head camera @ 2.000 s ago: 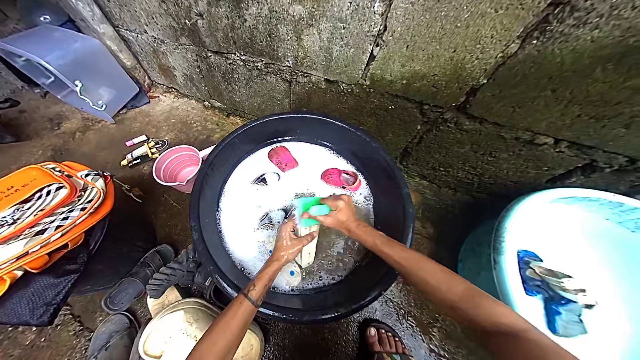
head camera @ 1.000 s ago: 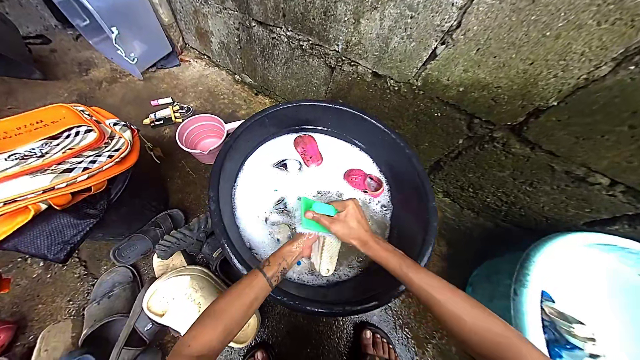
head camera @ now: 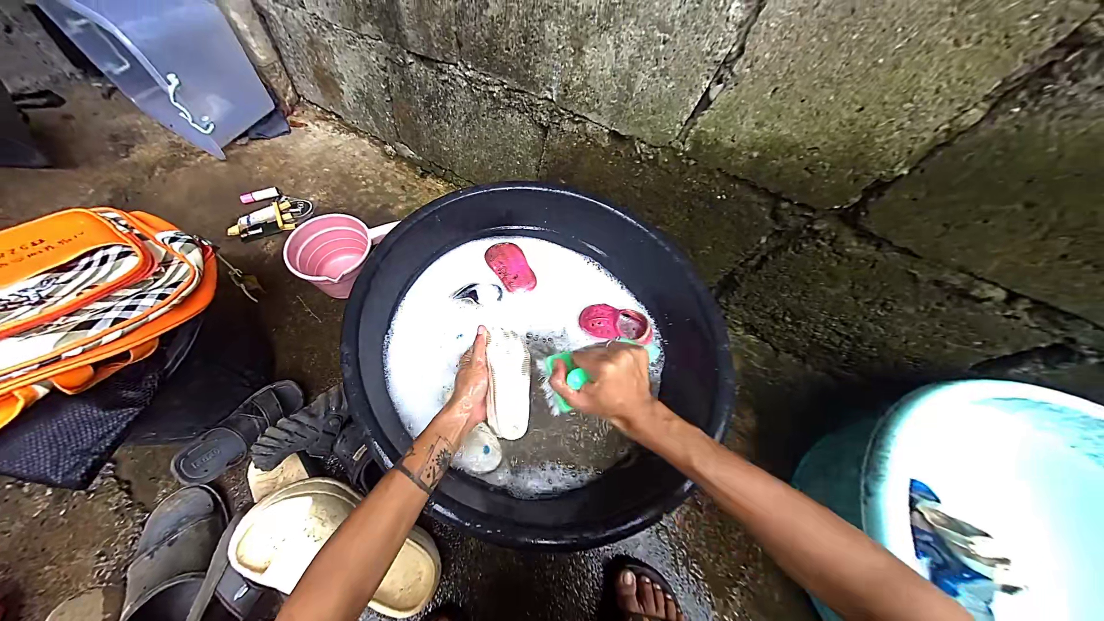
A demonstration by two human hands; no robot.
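Observation:
A round black plastic basin (head camera: pixel 535 535) holds soapy water. Over it, my left hand (head camera: pixel 471 379) holds a pale shoe (head camera: pixel 509 384) by its left side, with the ribbed sole facing up. My right hand (head camera: pixel 609 379) grips a green scrubbing brush (head camera: pixel 562 381), its white bristles turned toward the shoe with a small gap between. Two pink shoes, one (head camera: pixel 511 266) at the far side and one (head camera: pixel 614 323) at the right, float in the suds. A dark and white item (head camera: pixel 479 294) lies partly under foam, and a whitish rounded object (head camera: pixel 478 450) sits below my left hand.
Left of the basin are a pink dipper (head camera: pixel 328 250), an orange checked bag (head camera: pixel 95 297) and several worn shoes and sandals (head camera: pixel 336 539). A pale blue-green tub (head camera: pixel 888 448) with cloth-like items inside stands at right. A concrete block wall (head camera: pixel 638 78) rises behind.
The brush in my right hand has moved off the sole to the right. My left hand has shifted to the shoe's left side, and more of the sole now shows.

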